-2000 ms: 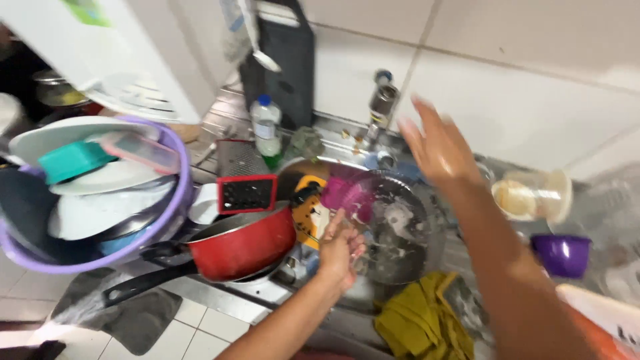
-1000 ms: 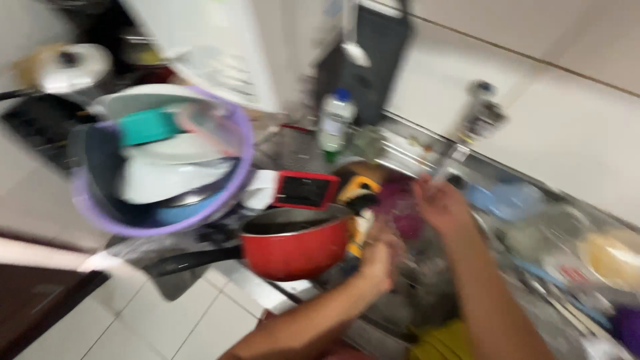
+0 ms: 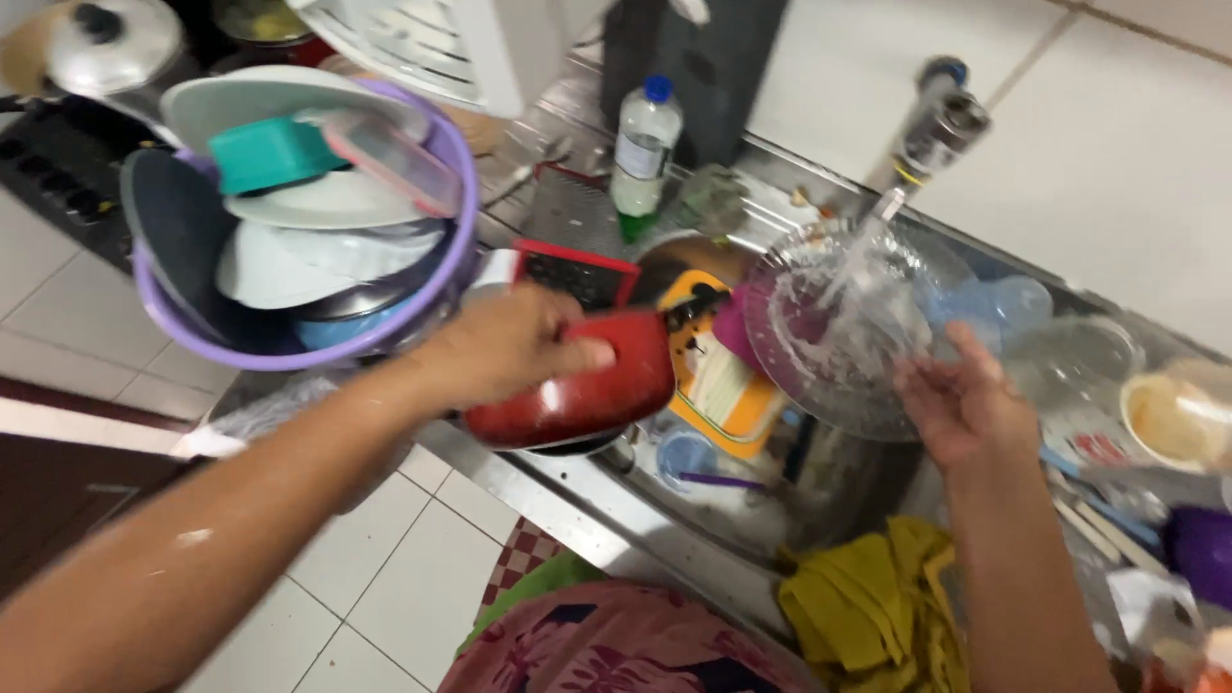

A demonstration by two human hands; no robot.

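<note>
My left hand (image 3: 525, 351) grips the red saucepan (image 3: 606, 385), which is tilted at the sink's left edge. Its far side lies near the orange bear-patterned board (image 3: 741, 414). At the right, my right hand (image 3: 967, 399) is at the rim of a clear glass plate (image 3: 818, 385); the thumb and fingers close on that rim. Water from the metal tap (image 3: 938, 135) runs onto the plate. Something magenta (image 3: 736, 332) shows at the plate's left edge, partly through the glass. A small clear cup (image 3: 685, 460) lies lower in the sink.
A purple basin (image 3: 467, 241) full of dishes stands at the left. A bottle (image 3: 645, 154) and a red-framed grater (image 3: 577, 274) are behind the saucepan. A mustard cloth (image 3: 866, 597) hangs over the sink's front edge. Clear containers and a purple cup (image 3: 1198, 549) are at the right.
My left hand has moved from the sink onto the red saucepan, which is now tilted. My right hand has come down from beside the tap to the glass plate's rim.
</note>
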